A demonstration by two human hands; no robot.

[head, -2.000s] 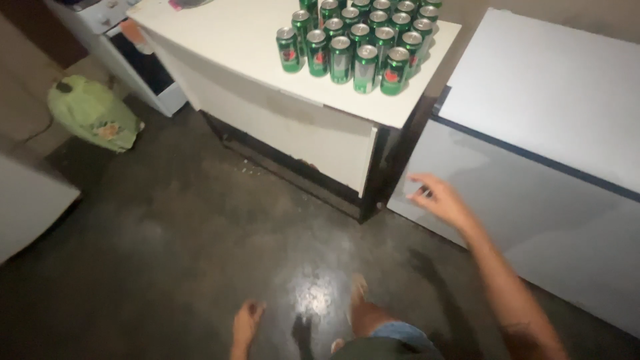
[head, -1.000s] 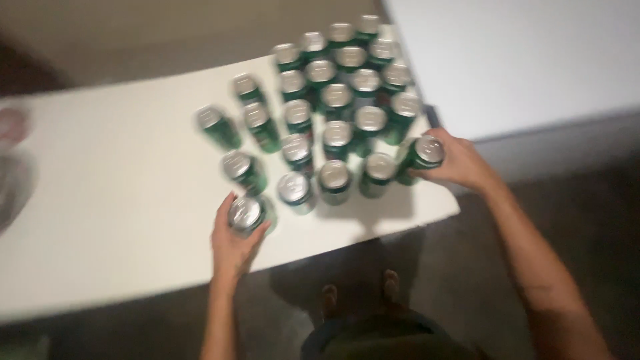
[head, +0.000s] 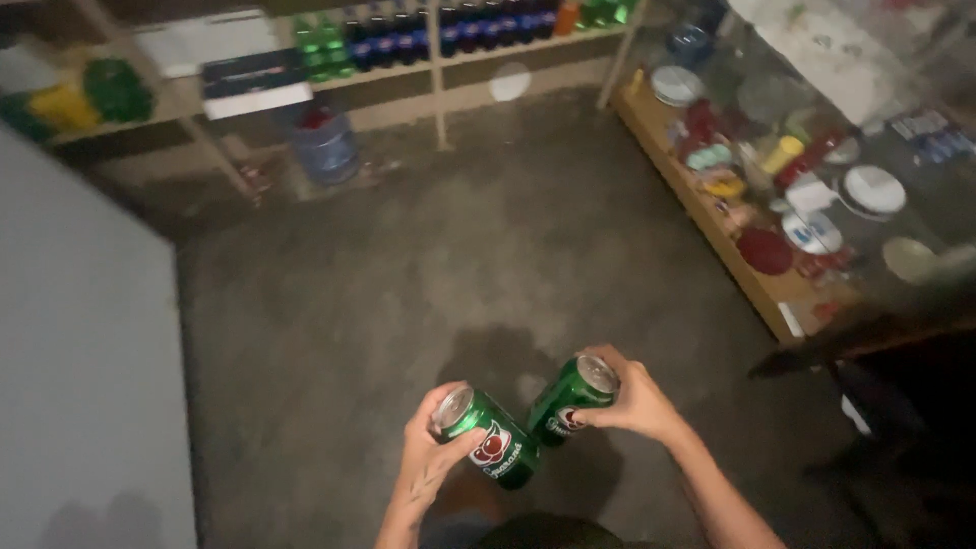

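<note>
My left hand is closed around a green Guaraná soda can, its silver top tilted toward the upper left and its printed side facing up. A second green soda can is in my right hand, with the thumb across its front and the lid at the upper right. The lower ends of both cans are close together, low in the view and over the dark floor. Whether they touch is hard to tell.
Wooden shelves with soda bottles run along the back. Beneath them stands a blue plastic container. A glass display case with a wooden base holds dishes on the right. A pale flat-sided panel borders the floor on the left.
Both hands have lifted their cans away from the group on the white table, where they gripped them a second ago. The view has swung round to shelves and a display case.
</note>
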